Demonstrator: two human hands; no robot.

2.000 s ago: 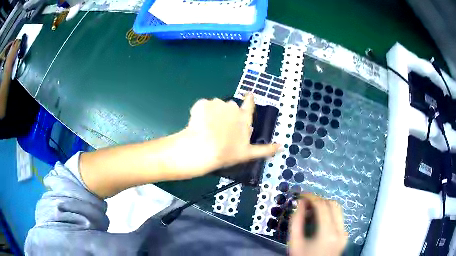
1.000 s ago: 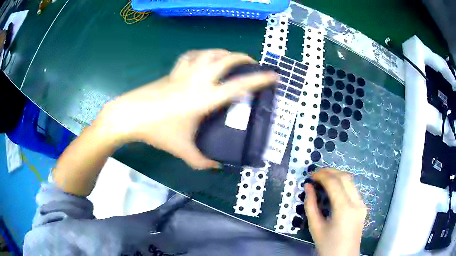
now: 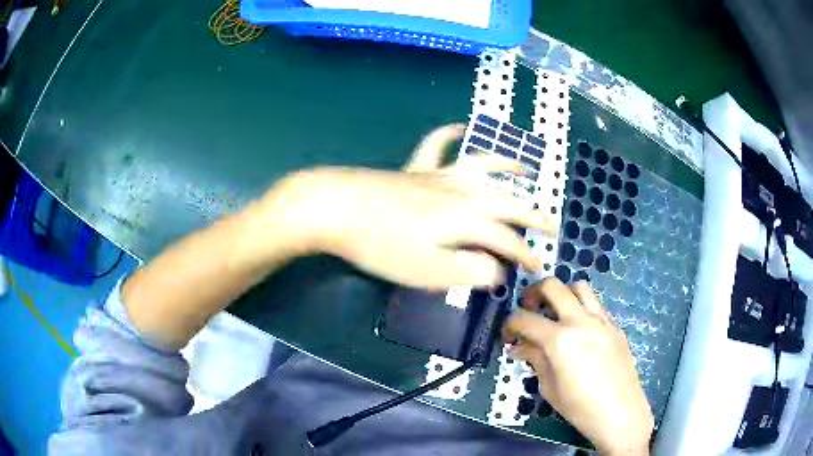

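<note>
A black electronic unit [image 3: 423, 321] lies flat near the bench's front edge, its upper part hidden under my left hand. Its black cable runs down left to a connector [image 3: 330, 434]. My left hand [image 3: 401, 223] is blurred, its fingers reaching right over the unit's top end; whether it grips is unclear. My right hand [image 3: 584, 361] has bent fingers at the unit's right edge; anything between the fingertips is hidden. Perforated white strips [image 3: 553, 116] and a label sheet [image 3: 508, 142] lie beyond and under the hands. Round black pads [image 3: 606, 200] sit on a clear pad sheet [image 3: 664, 267].
A blue plastic basket [image 3: 401, 34] with white paper is at the top, orange-yellow rubber bands [image 3: 236, 25] beside it. A white foam tray [image 3: 704, 356] with black units and cables stands at the right. White sheets or bags [image 3: 232, 356] lie near my lap.
The unit, held up in my left hand a second ago, is now down on the bench with its cable toward me. My right hand has moved up and left to its edge.
</note>
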